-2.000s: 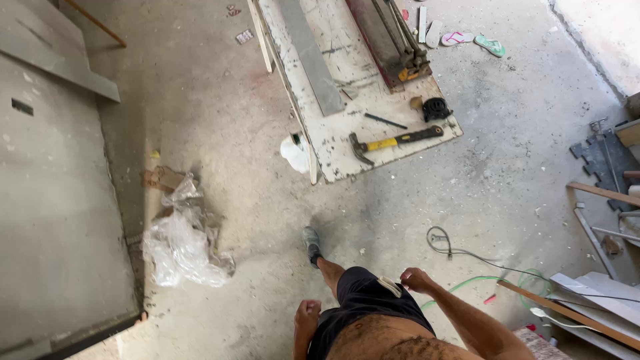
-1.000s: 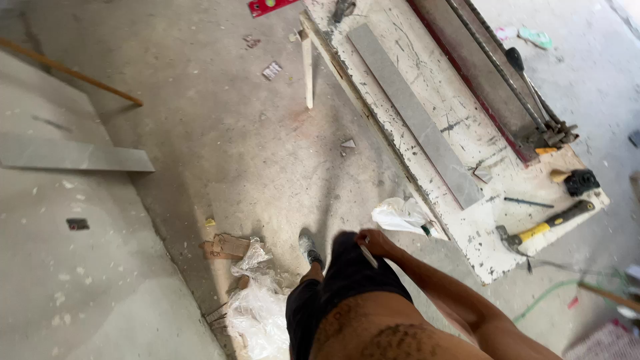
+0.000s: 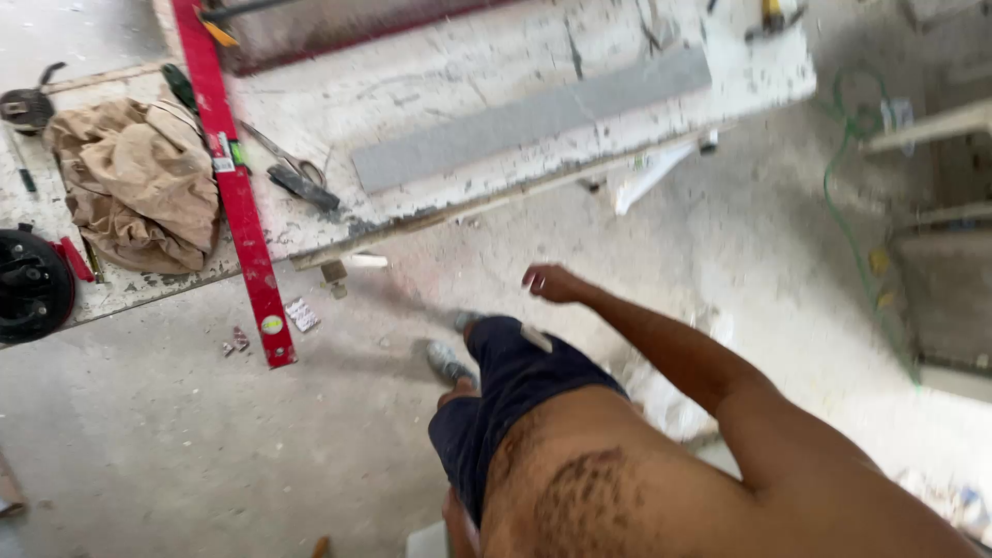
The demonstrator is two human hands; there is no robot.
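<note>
My right hand [image 3: 554, 284] hangs over the floor near the bench's front edge, loosely curled, blurred, with nothing plainly in it. Only a blurred part of my left hand [image 3: 452, 508] shows beside my shorts [image 3: 535, 360]. A pale flat piece [image 3: 535, 339] lies against the shorts. On the paint-marked bench [image 3: 480, 186] are a long grey strip [image 3: 535, 116], scissors [image 3: 298, 161] and a dark-handled tool [image 3: 304, 186]. A red spirit level [image 3: 246, 225] crosses the bench and overhangs its front edge, beside a crumpled tan cloth [image 3: 139, 186].
A black round tool [image 3: 31, 287] and a tape measure [image 3: 27, 108] sit at the bench's left end. A hammer head [image 3: 771, 23] shows at its far right. Clear plastic [image 3: 670, 399] lies behind me; a green hose [image 3: 837, 186] runs along the floor at right.
The view has swung strongly to the left part of the bench, bringing in the cloth and most of the level. My right hand has moved from near my shorts out over the floor.
</note>
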